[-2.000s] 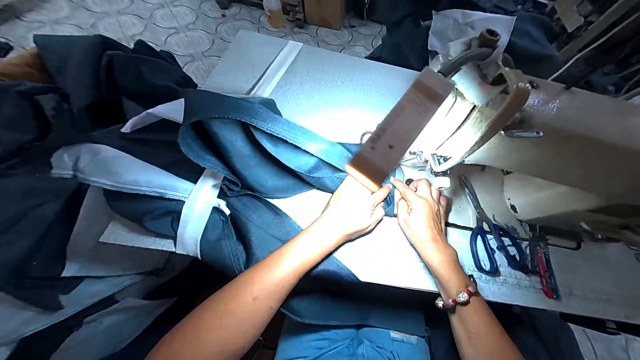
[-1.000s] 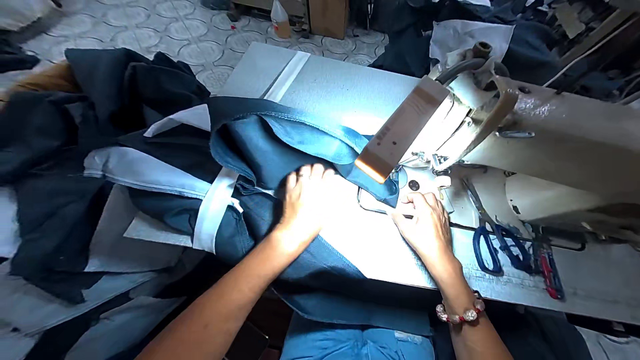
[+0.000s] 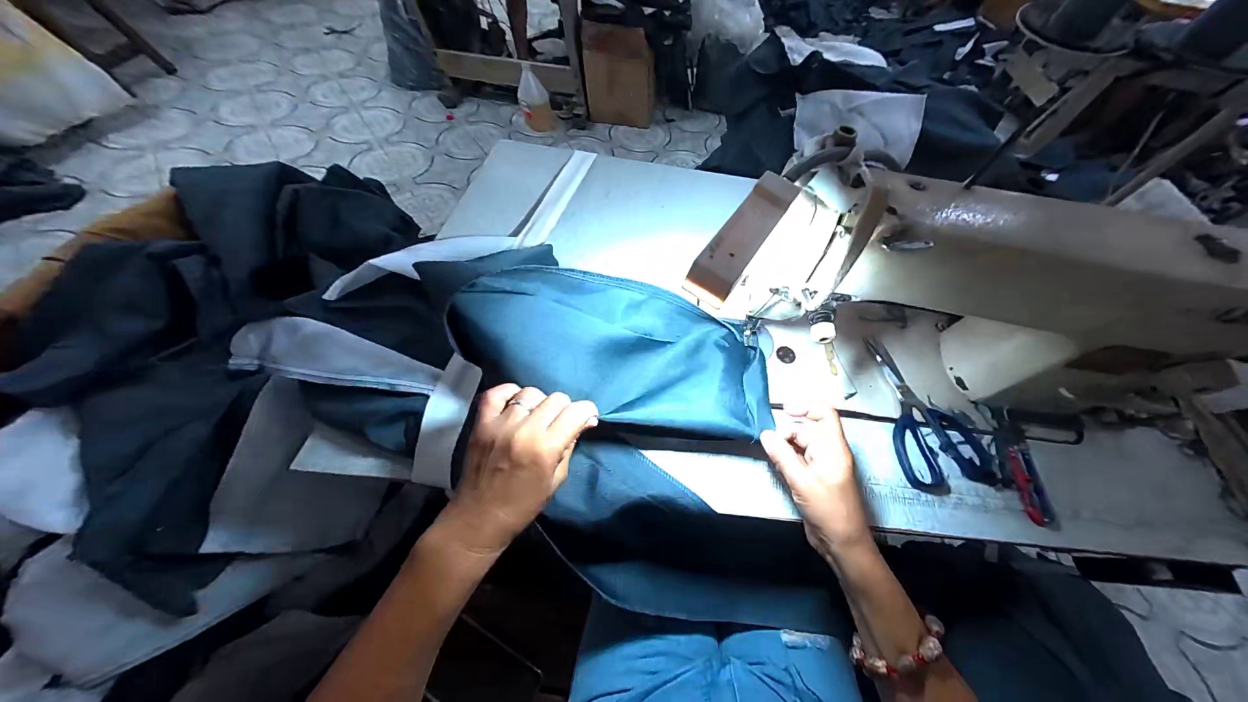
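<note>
Dark blue-green fabric (image 3: 604, 341) lies spread over the bed of a sewing machine (image 3: 1033, 253), its far right corner close to the presser foot and needle area (image 3: 756, 331). My left hand (image 3: 526, 439) grips the near edge of this fabric, beside a white band (image 3: 446, 419). At the right corner of the same piece, my right hand (image 3: 814, 458) pinches the edge between thumb and fingers. More of the fabric hangs over the table's front edge toward my lap. A lamp-like bar (image 3: 743, 239) sits at the machine head, above the lit bed.
Blue-handled scissors (image 3: 941, 429) and a red-handled tool (image 3: 1026, 478) lie on the table (image 3: 1150, 487) right of my right hand. Dark and white cloth (image 3: 146, 390) is heaped at the left. A bottle (image 3: 535, 100) and a cardboard box (image 3: 618, 76) stand on the tiled floor behind.
The fabric now spreads flatter and wider across the machine bed. My right hand, beside the needle area earlier, now holds the fabric's corner nearer the table's front edge. The view has shifted.
</note>
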